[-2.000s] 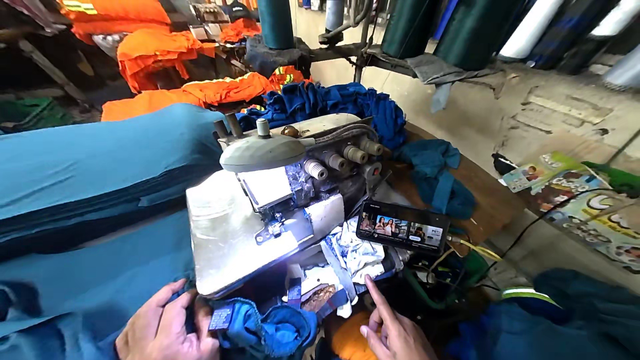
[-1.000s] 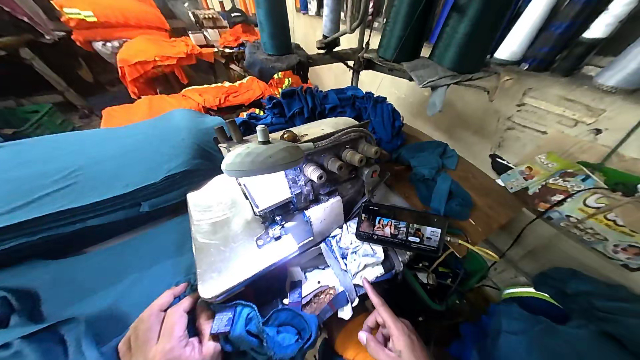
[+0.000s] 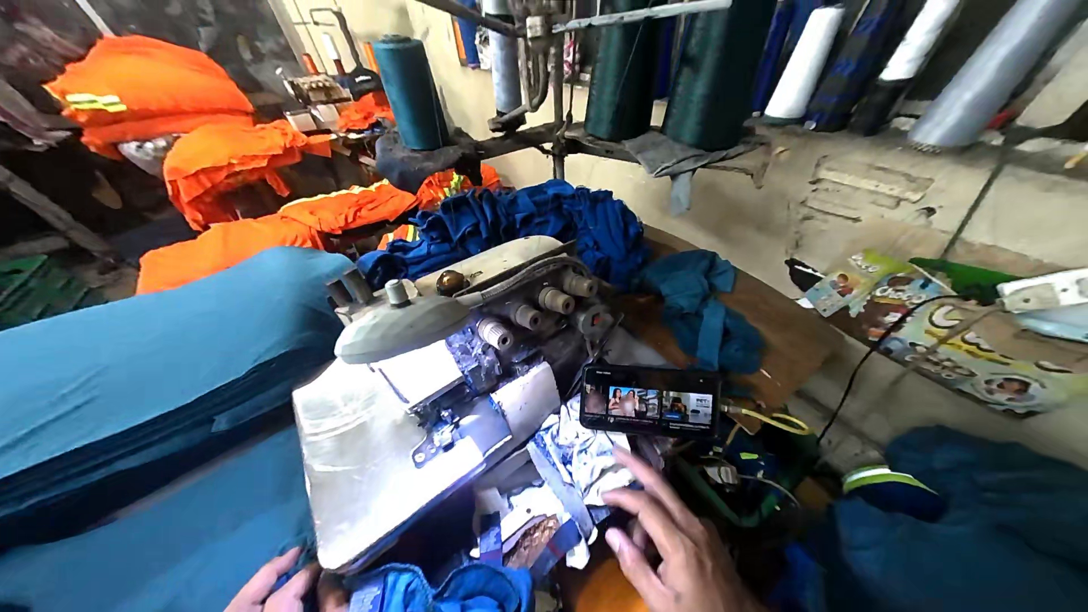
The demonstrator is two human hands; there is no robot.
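An overlock sewing machine [image 3: 442,340] with its lamp lit stands at the centre. My left hand [image 3: 285,586] rests low at the machine's front left corner, partly cut off by the frame edge; its fingers touch teal fabric [image 3: 212,510], and whether they grip it is unclear. Beside it lies a bunched blue cloth piece [image 3: 442,588] with a label. My right hand [image 3: 671,535] is spread, palm down, holding nothing, near a crumpled white and blue cloth [image 3: 586,450]. Just above that cloth, a smartphone [image 3: 650,401] with a lit screen and a yellow cable leans at the machine's right.
Stacked teal fabric [image 3: 153,348] fills the left side. Blue garments [image 3: 527,221] and a teal cloth piece [image 3: 705,306] lie behind the machine. Orange garments [image 3: 204,166] are at the back left. Thread cones [image 3: 625,76] stand on a rack. Dark teal cloth [image 3: 977,527] lies right.
My right hand has moved up toward the smartphone, its fingers now more spread. My left hand now shows less, at the lower frame edge. The view has tilted up somewhat.
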